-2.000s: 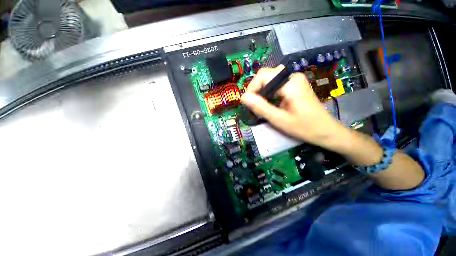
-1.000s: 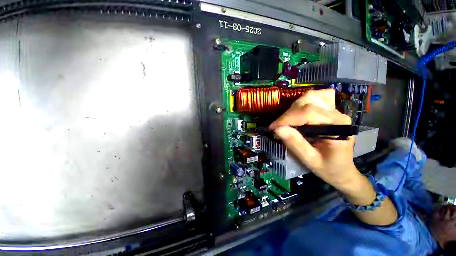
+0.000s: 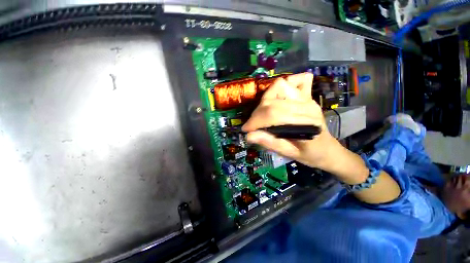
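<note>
My right hand (image 3: 288,110), bare with a blue band at the wrist, grips a slim black pen-shaped tool (image 3: 296,132) above the green circuit board (image 3: 206,51). The tool lies nearly level, its working end pointing left toward small components beside the copper-orange coil (image 3: 234,94). Whether it touches them I cannot tell. My hand hides part of the coils and the middle of the board. The board sits in a black carrier frame (image 3: 181,102) with pale lettering. Silver heat sinks (image 3: 336,46) stand at its right part. My left hand is not in view.
A shiny metal plate (image 3: 98,128) lies left of the carrier, with a dark toothed chain (image 3: 77,19) along its far side. An orange-and-blue item (image 3: 354,81) lies right of the board. A blue cord (image 3: 398,77) hangs there. Another person's whitish covered hand (image 3: 404,122) is at the right.
Since two seconds ago, my right hand has shifted from the board's middle toward its small components, still holding the tool, now more level. The view has turned, and the carrier appears straighter.
</note>
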